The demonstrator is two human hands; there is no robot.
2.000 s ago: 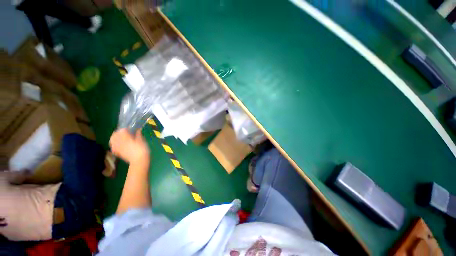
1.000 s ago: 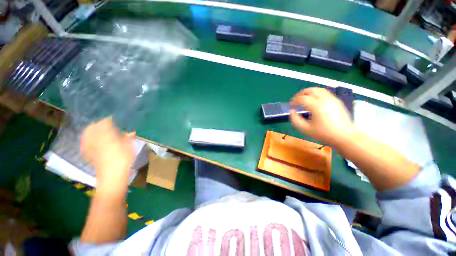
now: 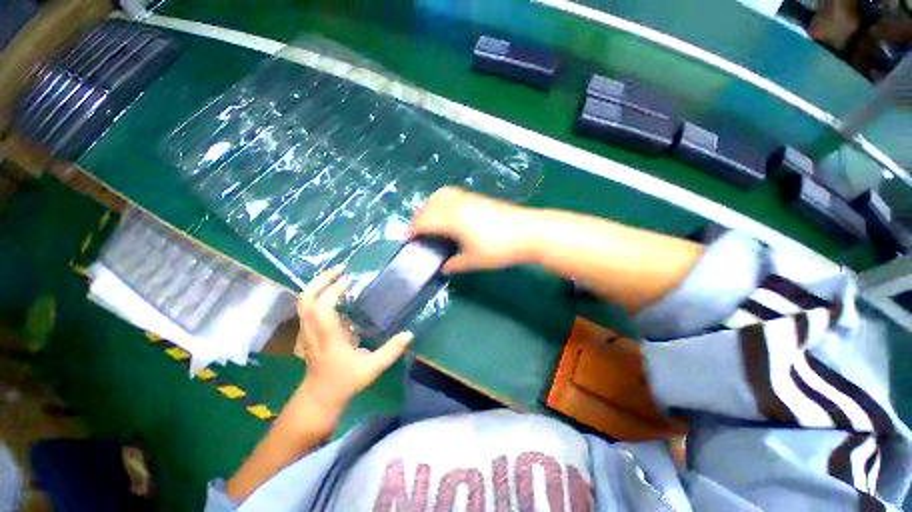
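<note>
A clear blister tray (image 3: 300, 150) lies on the green bench in front of me, its pockets looking unfilled except at the near right end. My right hand (image 3: 462, 228) grips the far end of a dark grey electronic unit (image 3: 402, 285), which is over that near right end. My left hand (image 3: 338, 345) is spread at the tray's near edge, fingertips by the unit's near end; whether it touches the unit or only the tray is hard to tell. The orange jig (image 3: 608, 375) lies to the right, partly hidden by my right sleeve.
Several dark units (image 3: 625, 115) lie beyond the white rail (image 3: 560, 150). A filled tray (image 3: 90, 85) sits at the far left of the bench. A stack of ribbed trays with white sheets (image 3: 185, 290) stands below the bench edge. Yellow-black tape marks the floor.
The clear tray, lifted from the stack and swung over the bench, now lies flat on it. My right hand has moved left with a unit. My left hand has moved right to the tray's near edge.
</note>
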